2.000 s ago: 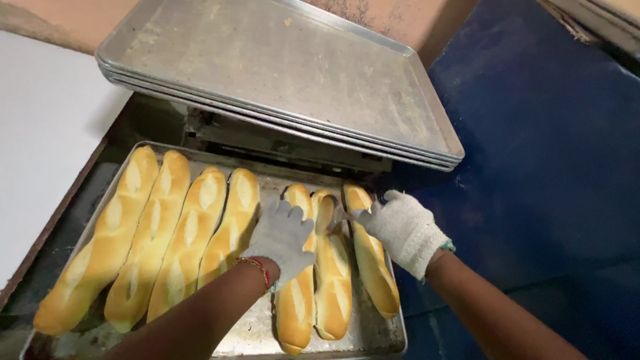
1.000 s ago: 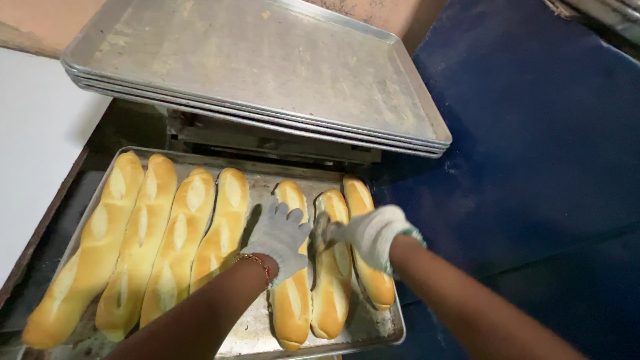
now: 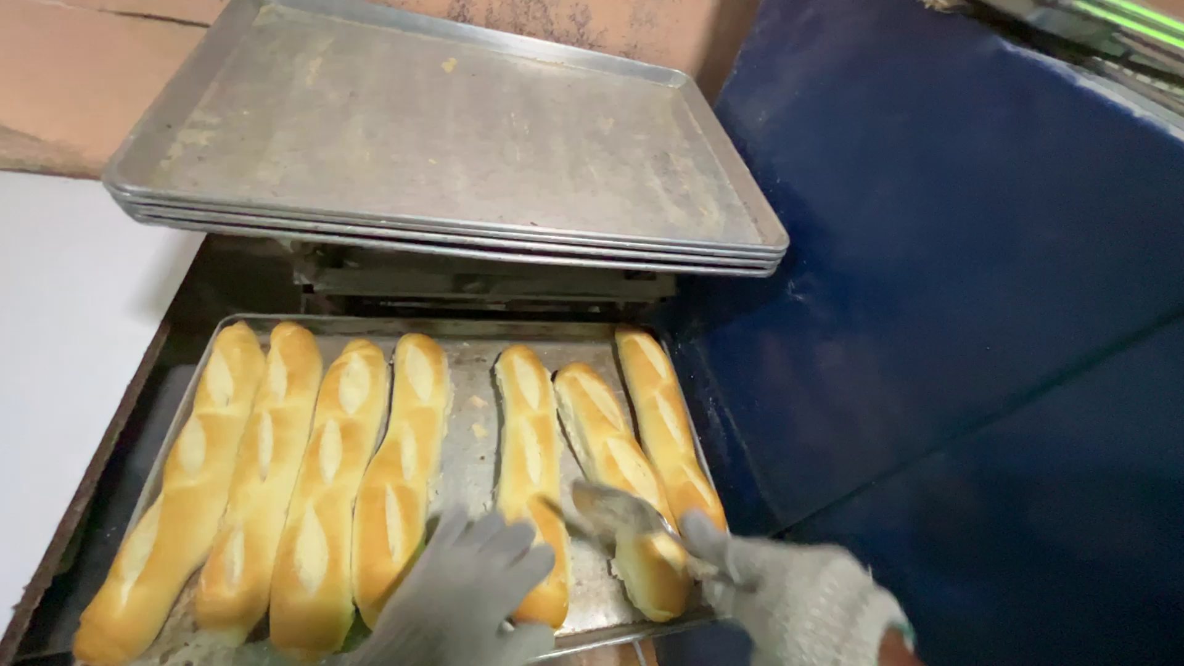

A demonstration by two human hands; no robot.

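Note:
Several long, golden, scored bread loaves [image 3: 222, 379] lie side by side on a metal baking tray [image 3: 481, 462]. My left hand [image 3: 462, 587], in a grey glove, is spread low over the tray's near part, beside the loaf right of the gap. My right hand [image 3: 786, 583], in a whitish knit glove, grips a blurred metal tool [image 3: 615, 509], perhaps a spatula or scraper. The tool reaches across the lower part of the second loaf from the right [image 3: 615, 435], which lies tilted; whether it touches the crust is unclear.
A stack of metal baking trays [image 3: 444, 139] stands above and behind the loaf tray. A dark blue panel [image 3: 943, 277] rises along the right side. A white surface [image 3: 83, 351] lies at the left.
My hands have moved from the loaves' upper and middle parts toward their near ends. The second loaf from the right is now slanted, its far end nearer the loaf to its left.

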